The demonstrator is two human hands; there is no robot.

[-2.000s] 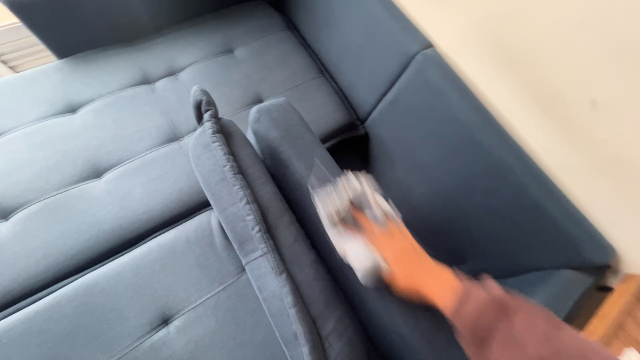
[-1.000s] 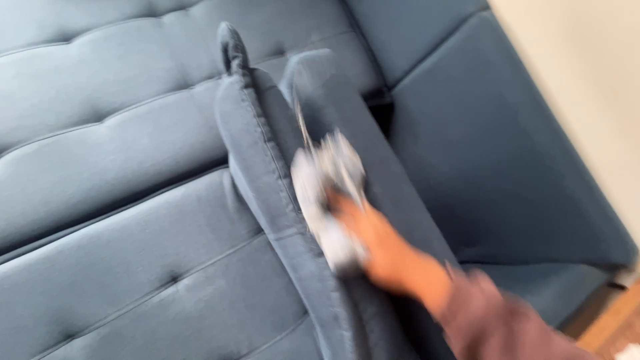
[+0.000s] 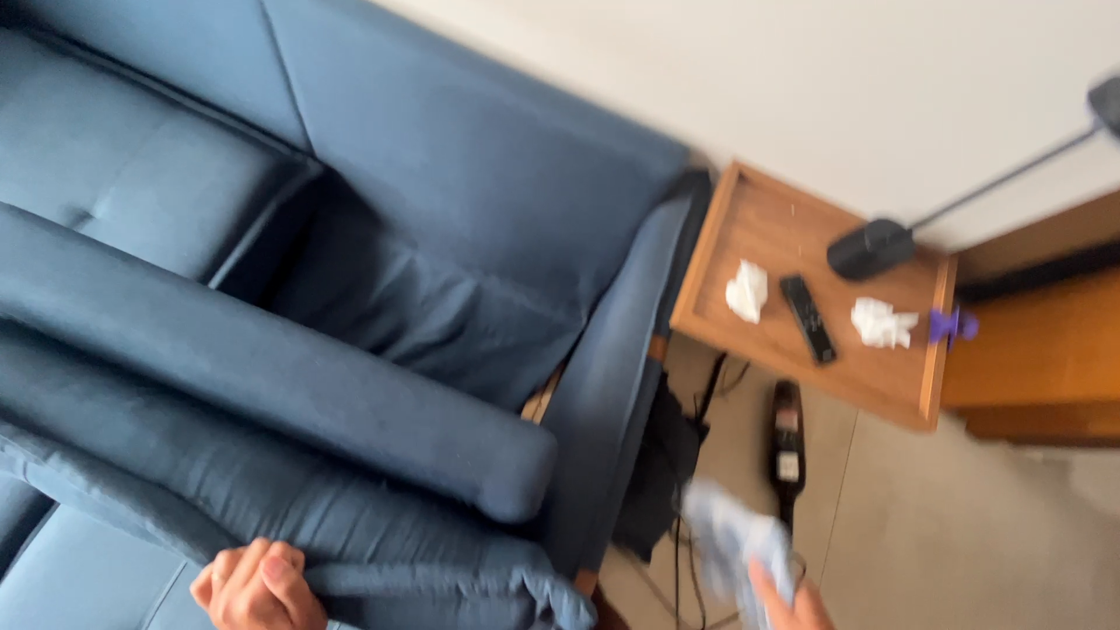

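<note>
My left hand (image 3: pixel 261 584) is closed on the piped edge of a blue sofa cushion (image 3: pixel 376 516) at the lower left. Another long blue cushion (image 3: pixel 289 367) lies alongside it, across the sofa. At the bottom right my right hand (image 3: pixel 787 604) holds a light blue and white cloth (image 3: pixel 739 534), blurred, over the floor beside the sofa's end. Behind the cushions a dark blue fabric base (image 3: pixel 437 306) of the sofa shows, creased, below the backrest (image 3: pixel 490 157).
Right of the sofa, a wooden tray table (image 3: pixel 822 385) bears crumpled white tissues (image 3: pixel 748 291), a black remote control (image 3: pixel 808 319) and a black lamp base (image 3: pixel 871 249). Below are a dark handheld device (image 3: pixel 787 433), cables and a black bag-like item (image 3: pixel 661 472). Wooden furniture (image 3: pixel 1041 341) stands at right.
The view has swung right to the sofa's end and the side table. My right hand, earlier over the cushions with the cloth, is now beside the sofa. My left hand has come into view on a cushion.
</note>
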